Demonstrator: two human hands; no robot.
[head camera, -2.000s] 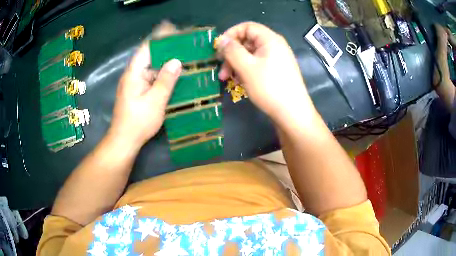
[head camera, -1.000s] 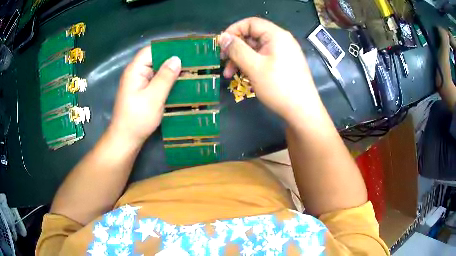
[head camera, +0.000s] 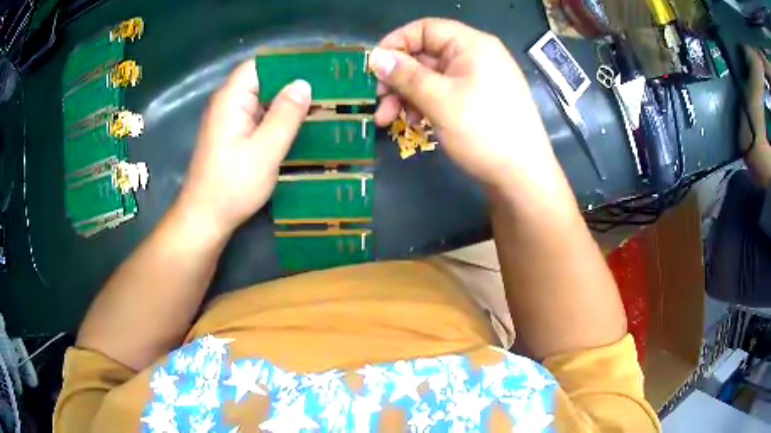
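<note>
A green circuit board panel (head camera: 325, 139) of several joined boards lies lengthwise in front of me. My left hand (head camera: 245, 148) grips its upper left side, thumb on top near the first gap. My right hand (head camera: 440, 93) is at the top board's right end, thumb and fingers pinched on a small flex cable (head camera: 373, 63), mostly hidden by the fingertips. A pile of loose orange-yellow flex cables (head camera: 412, 137) lies on the mat just below my right hand.
A stack of fitted panels (head camera: 91, 135) lies at left with yellow flex cables on its right side. At right are a white labelled card (head camera: 559, 68), tweezers (head camera: 585, 135), scissors (head camera: 605, 77) and a yellow-handled tool (head camera: 662, 12). An open cardboard box (head camera: 676, 296) and another person's arm (head camera: 752, 101) are at right.
The panel was tilted and blurred, and now shows sharp and straighter. My right fingertips have moved from just off the top board's right end to against it. The view has shifted slightly.
</note>
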